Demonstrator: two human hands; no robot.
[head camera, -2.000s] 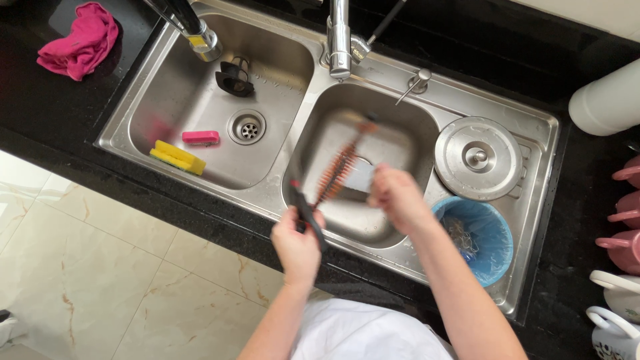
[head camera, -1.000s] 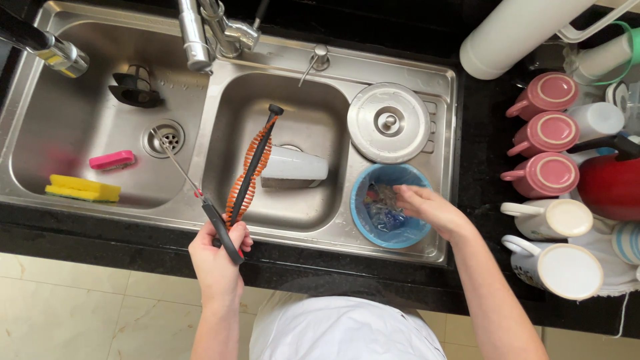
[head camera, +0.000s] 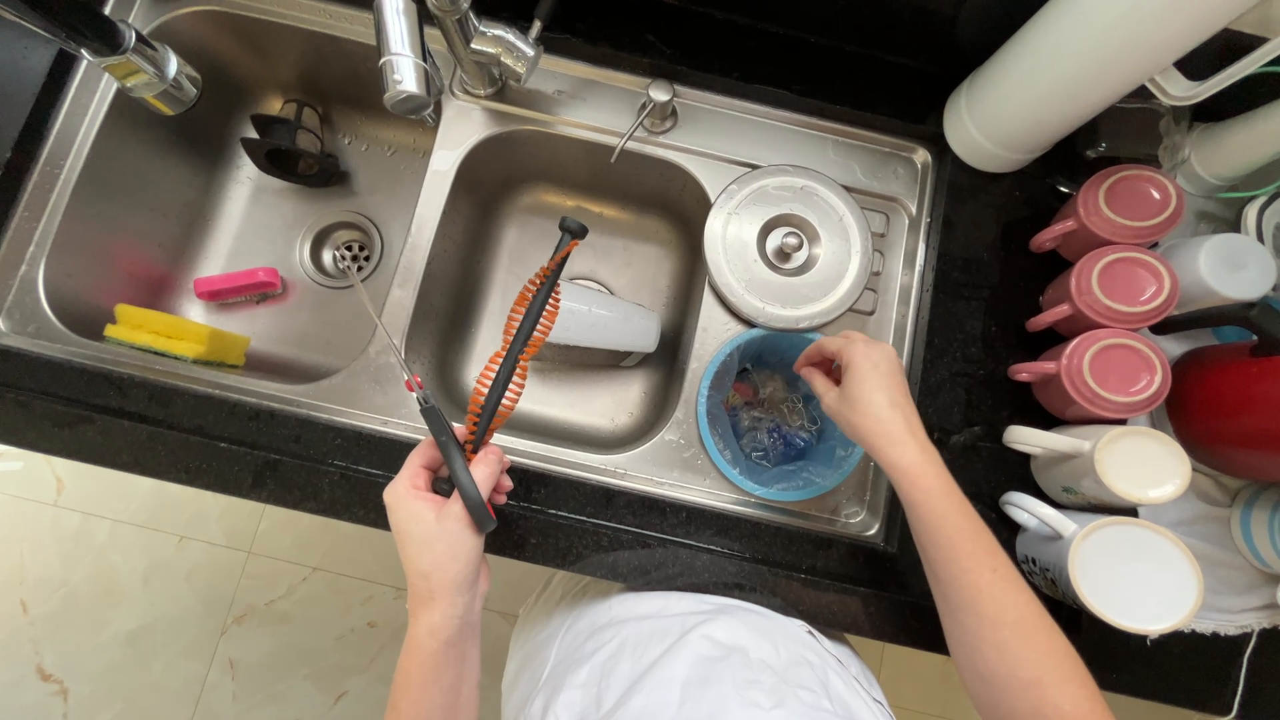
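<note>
My left hand (head camera: 445, 510) grips a vacuum cleaner's brush roller (head camera: 515, 350) with orange bristles on a black core, together with scissors (head camera: 455, 460) that have black and red handles. The roller leans up over the right sink basin; the scissor blades point up and left toward the drain of the left basin. My right hand (head camera: 855, 390) is over the right part of a blue lined bin (head camera: 710, 430), thumb and fingertips pinched together; whether something thin is between them I cannot tell. Plastic scraps and fine strands (head camera: 775, 415) lie inside the bin.
The left basin holds a black filter part (head camera: 292, 150), a pink brush (head camera: 238, 284) and a yellow sponge (head camera: 178, 335). A translucent white container (head camera: 605, 320) lies in the right basin. Beside the bin is a round steel lid (head camera: 788, 247). Pink mugs (head camera: 1105, 375) and white mugs (head camera: 1135, 575) stand at right.
My right hand has gone from beside the roller over the right basin to the blue bin, and its fingers have drawn together. My left hand still holds the roller and scissors. The view has shifted right.
</note>
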